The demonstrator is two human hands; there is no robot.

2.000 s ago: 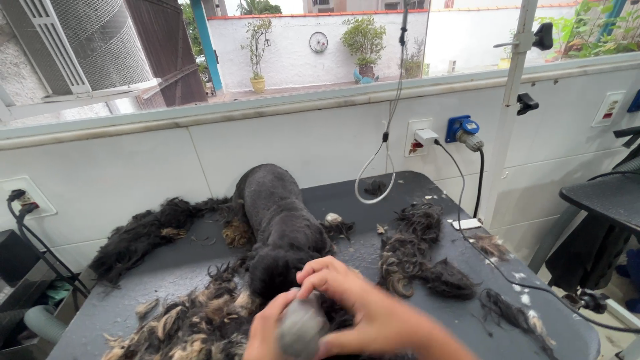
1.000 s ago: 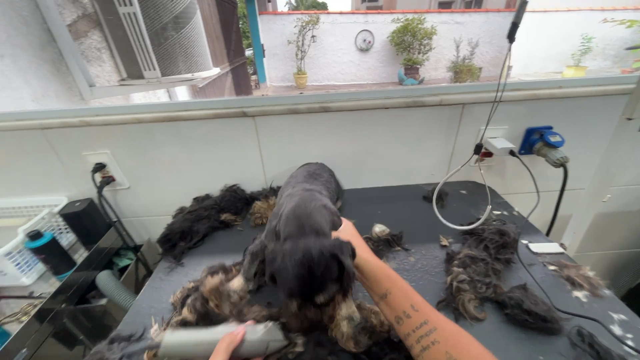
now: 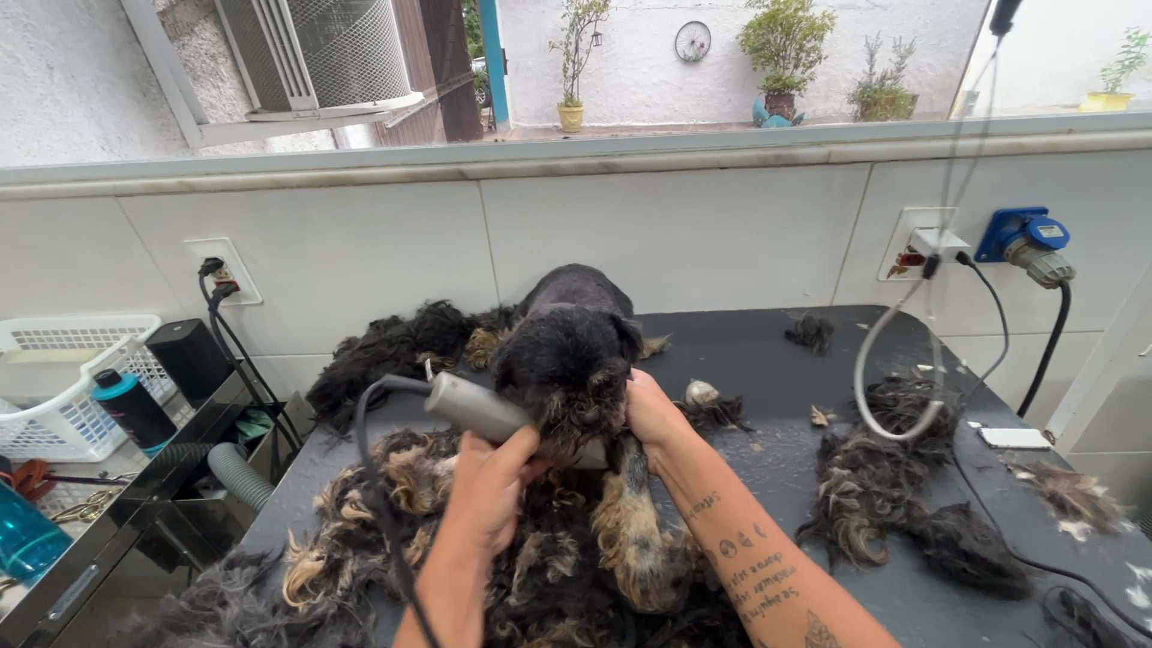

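A black dog (image 3: pixel 571 360) with a close-clipped back faces me on the grey grooming table (image 3: pixel 738 360). Its muzzle and front leg carry longer, curly tan and black fur. My left hand (image 3: pixel 495 481) grips a grey corded electric clipper (image 3: pixel 477 407) held under the left side of the dog's muzzle; the blade end is hidden behind fingers and fur. Against the other side of the dog's head and neck rests my right hand (image 3: pixel 657 414), fingers partly hidden in the fur. Cut fur (image 3: pixel 396 495) lies in heaps around the dog.
A grey grooming loop (image 3: pixel 868 387) hangs over the table's right side, above more cut fur (image 3: pixel 873 486). A thin black cable (image 3: pixel 999 540) crosses there, near a small white object (image 3: pixel 1014 438). At left stand a white plastic basket (image 3: pixel 81 405), a blue-and-black bottle (image 3: pixel 133 409) and a ribbed hose (image 3: pixel 238 477).
Two seconds ago both hands were together at the front of the dog. The clipper has since moved from low at the left up to the muzzle, and the dog's head is raised.
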